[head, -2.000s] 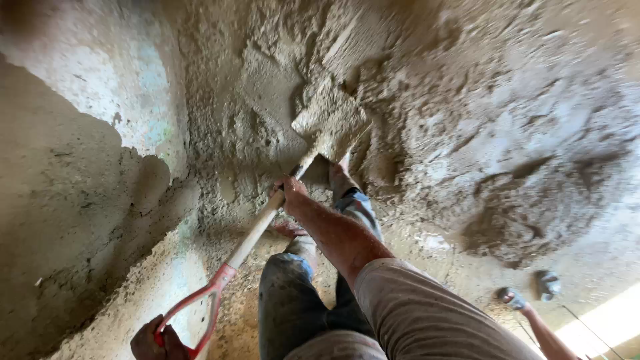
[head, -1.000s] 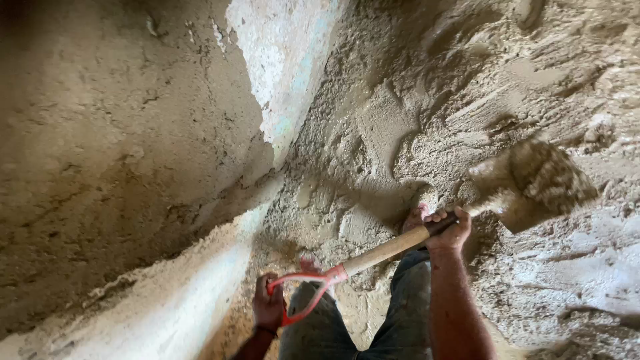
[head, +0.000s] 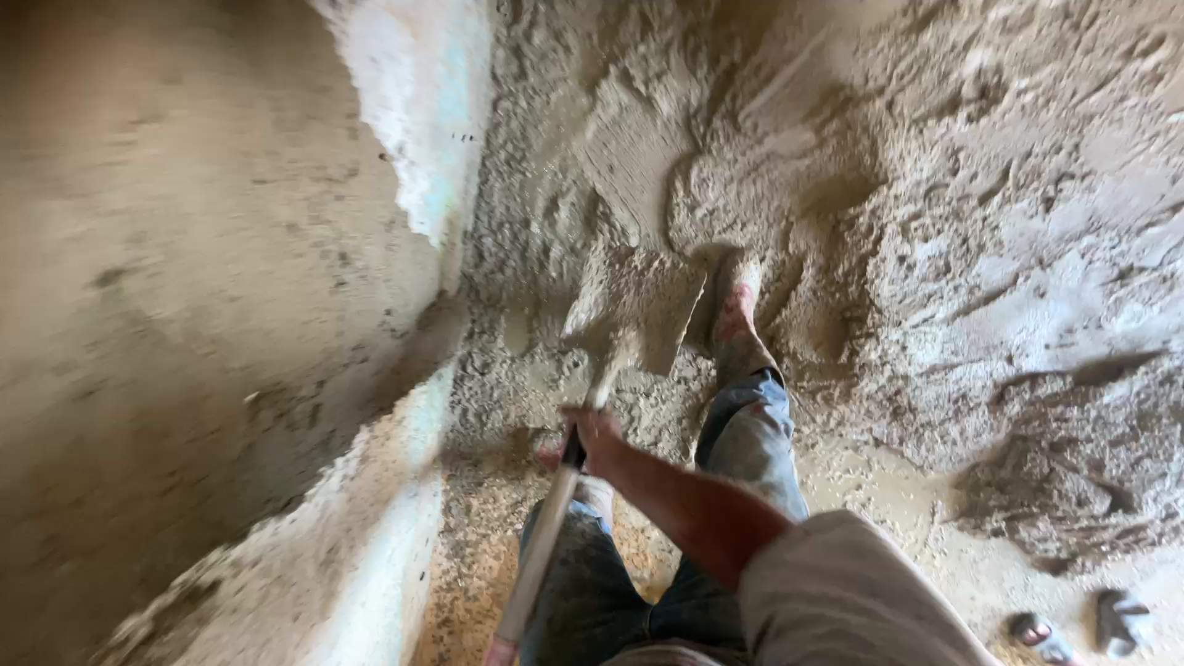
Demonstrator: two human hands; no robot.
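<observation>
My right hand (head: 597,439) is closed around the lower part of the shovel's wooden shaft (head: 546,536), at its dark section. The square shovel blade (head: 638,301), coated with wet concrete or mortar, lies low over the wet mix (head: 536,185), just left of my bare, mix-covered foot (head: 740,287). The shaft runs down between my hand and the bottom edge, where only the start of the red handle (head: 501,651) shows. My left hand is out of view.
A partly plastered wall (head: 231,277) with patches of pale blue paint stands at the left. A rough mound of mix (head: 1064,472) lies at the right. Someone's sandalled foot (head: 1036,631) and a dark shoe or sandal (head: 1121,622) are at the lower right.
One second ago the blade was out at the right with a load of mix on it; it has swung back left, near my feet. My left hand and most of the red handle have left the view.
</observation>
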